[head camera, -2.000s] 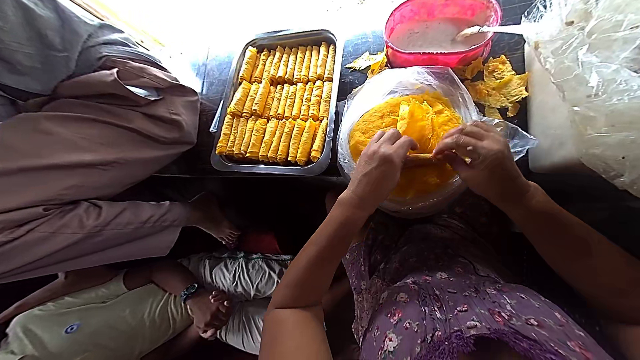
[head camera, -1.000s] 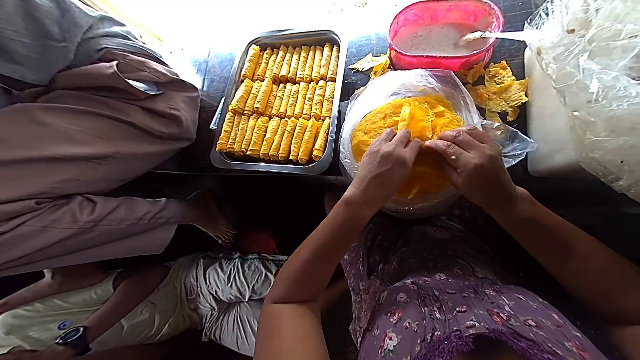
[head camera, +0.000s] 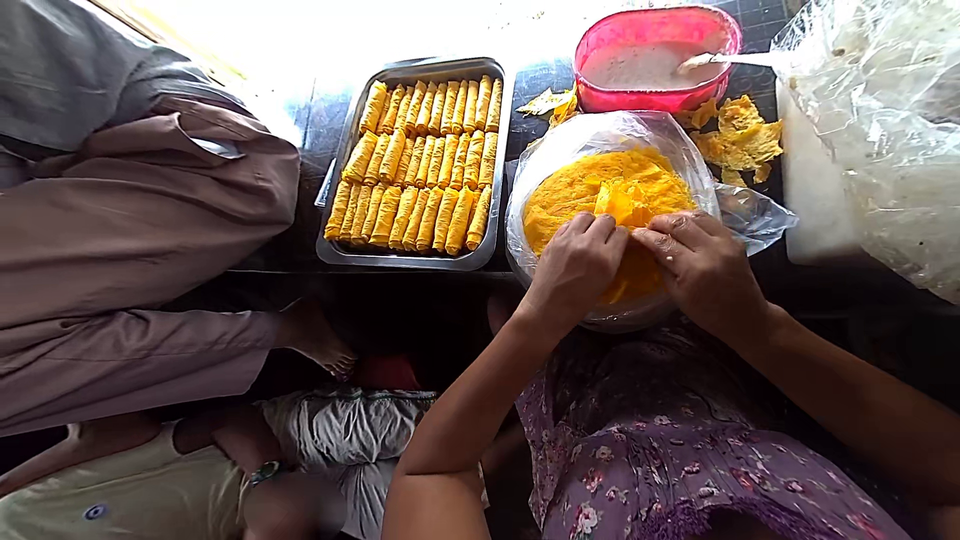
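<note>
A stack of thin yellow wrapper sheets (head camera: 555, 202) lies in a round container lined with clear plastic. Over its near part, my left hand (head camera: 583, 262) and my right hand (head camera: 701, 262) face each other, fingertips pinching a partly folded yellow wrapper (head camera: 619, 201). Any filling inside is hidden by the fingers. To the left, a metal tray (head camera: 484, 259) holds three rows of rolled yellow wrappers (head camera: 431, 161). A pink plastic tub (head camera: 637, 97) of whitish paste, with a pale-handled utensil (head camera: 739, 58) in it, stands behind the stack.
Torn yellow wrapper pieces (head camera: 739, 139) lie beside the tub. A large clear plastic bag (head camera: 900, 142) rests over a whitish slab or container (head camera: 817, 180) at right. Two other people are at left, one in brown trousers (head camera: 150, 225), the other lower down in a pale shirt (head camera: 142, 495).
Both hands remain at the stack, their fingers shifted on the wrapper, which now shows a folded part beyond the fingertips. The lower-left person's arms and watch have moved.
</note>
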